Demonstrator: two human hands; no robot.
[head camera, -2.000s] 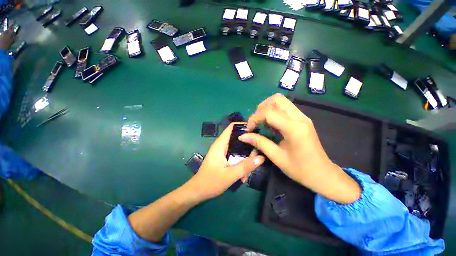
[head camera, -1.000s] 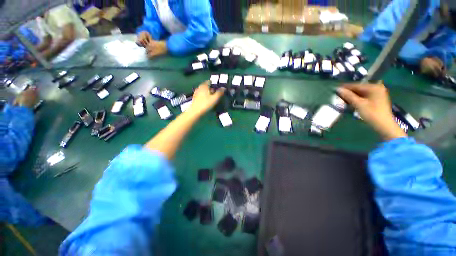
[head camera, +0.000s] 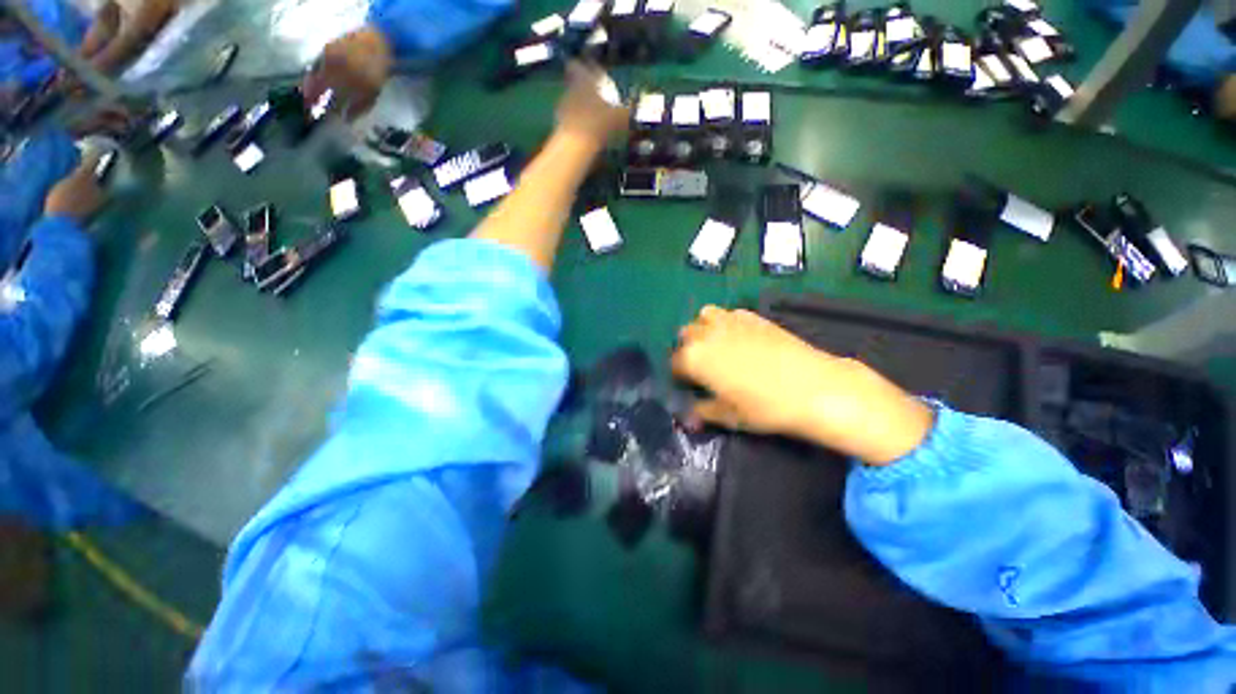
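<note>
My left hand (head camera: 591, 111), blurred, reaches to the left end of a back row of several white-ended handsets (head camera: 718, 122). A white-faced piece (head camera: 609, 90) shows at its fingers; its grip is unclear. My right hand (head camera: 746, 373) is palm down with curled fingers at the right side of a loose pile of dark square covers (head camera: 653, 431). Its fingertips are partly hidden, so I cannot tell if it holds a cover. Shiny clear material lies among the covers.
A black divided tray (head camera: 881, 319) lies under my right forearm, with dark pieces in its right section. Handsets (head camera: 782, 244) lie spread across the green bench (head camera: 407, 292). A grey post (head camera: 1132, 61) crosses the back right. Other workers' hands (head camera: 350, 71) are at the far side and left.
My hands first worked together on one handset, then parted to the back row and the right-hand handsets. Now my right hand is back at the covers; my left stays at the row. The view has tilted down.
</note>
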